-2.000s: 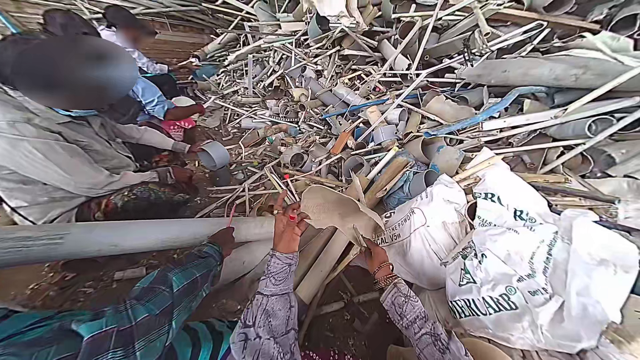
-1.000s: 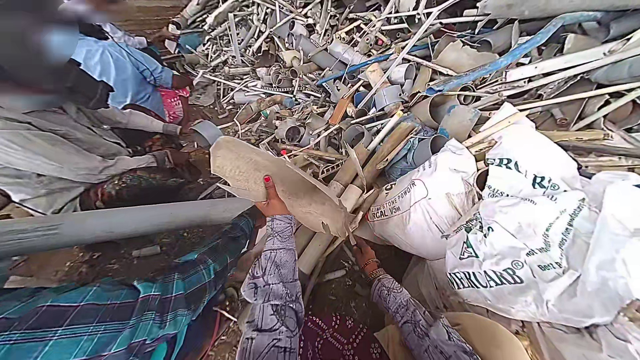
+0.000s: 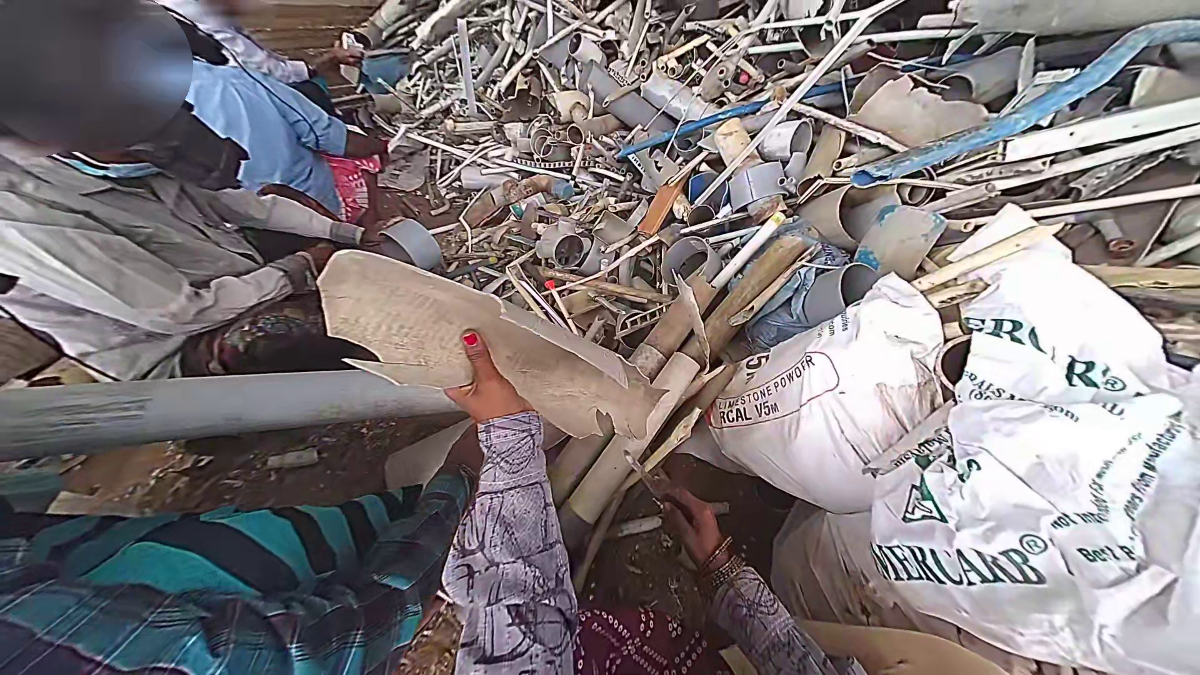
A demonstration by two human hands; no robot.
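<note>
My left hand (image 3: 489,382) grips the lower edge of a broken, curved piece of beige plastic pipe (image 3: 450,323), its thumb on the upper face. The piece is tilted, its right end over several pipes (image 3: 614,473) that lean on the heap. Lower right, my right hand (image 3: 692,525) is closed around a thin tool (image 3: 647,472), which seems to be a knife or similar blade. The tool's tip is just below the right end of the piece. The fingers of my left hand are hidden behind the plastic.
Scrap plastic pipes (image 3: 694,103) are heaped ahead. White printed sacks (image 3: 825,403) stand at the right. A long grey pipe (image 3: 216,412) lies at the left, beside a person in a light shirt (image 3: 141,253); another wears blue (image 3: 258,122). A teal checked cloth (image 3: 216,581) is near at lower left.
Two seconds ago the curved piece was between both hands; my left hand now holds it farther left, its broad face showing. My right hand is now lower, below the piece's right end.
</note>
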